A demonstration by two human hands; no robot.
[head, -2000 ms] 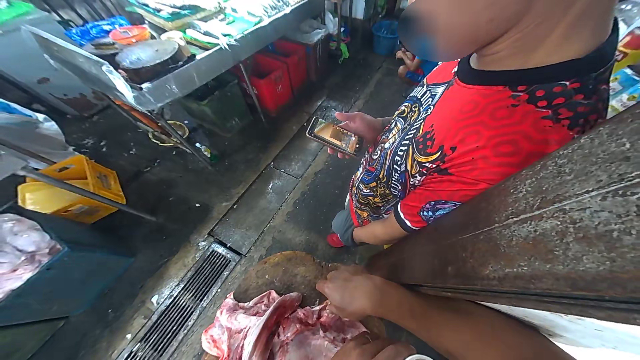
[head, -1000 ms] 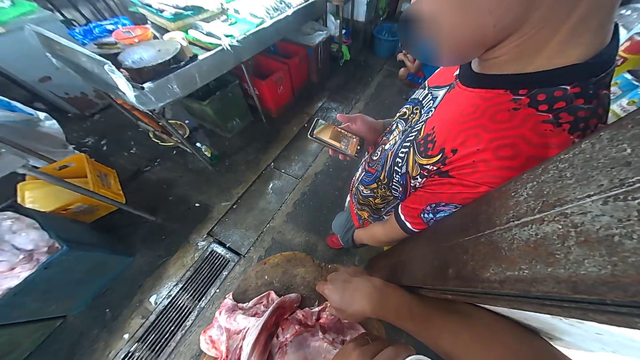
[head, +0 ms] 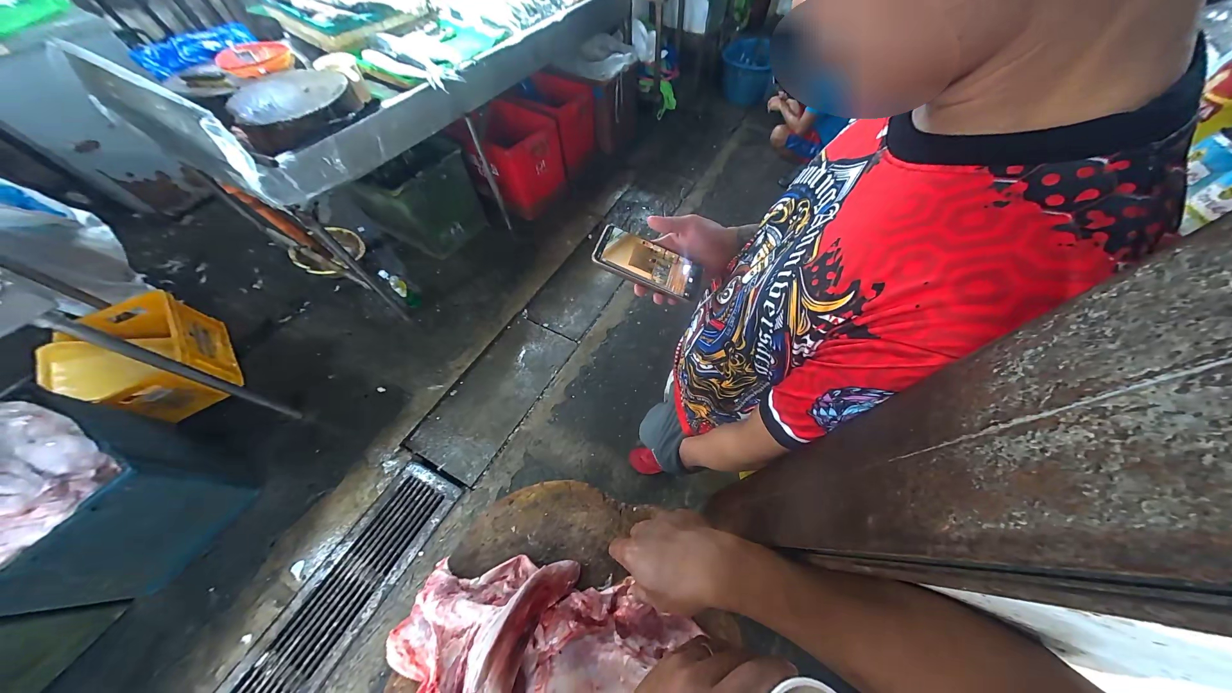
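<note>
A large piece of raw meat (head: 568, 635) with pale fat and bone lies on a round wooden chopping block (head: 539, 520) at the bottom of the view. My right hand (head: 674, 558) reaches in from the right, its fingers curled at the meat's upper right edge, over the block's side. Whether it grips anything is hidden. Below it, my left hand (head: 712, 669) rests at the lower right of the meat, partly cut off by the frame's bottom edge. A white rim or band (head: 804, 685) shows beside it.
A person in a red patterned shirt (head: 962, 250) stands close ahead on the right, holding a phone (head: 647, 262). A rusty brown slab (head: 1039, 433) borders my right arm. A floor drain grate (head: 356, 587), yellow crate (head: 154, 356), meat-filled bin (head: 144, 520) and metal stall table (head: 385, 125) lie leftward.
</note>
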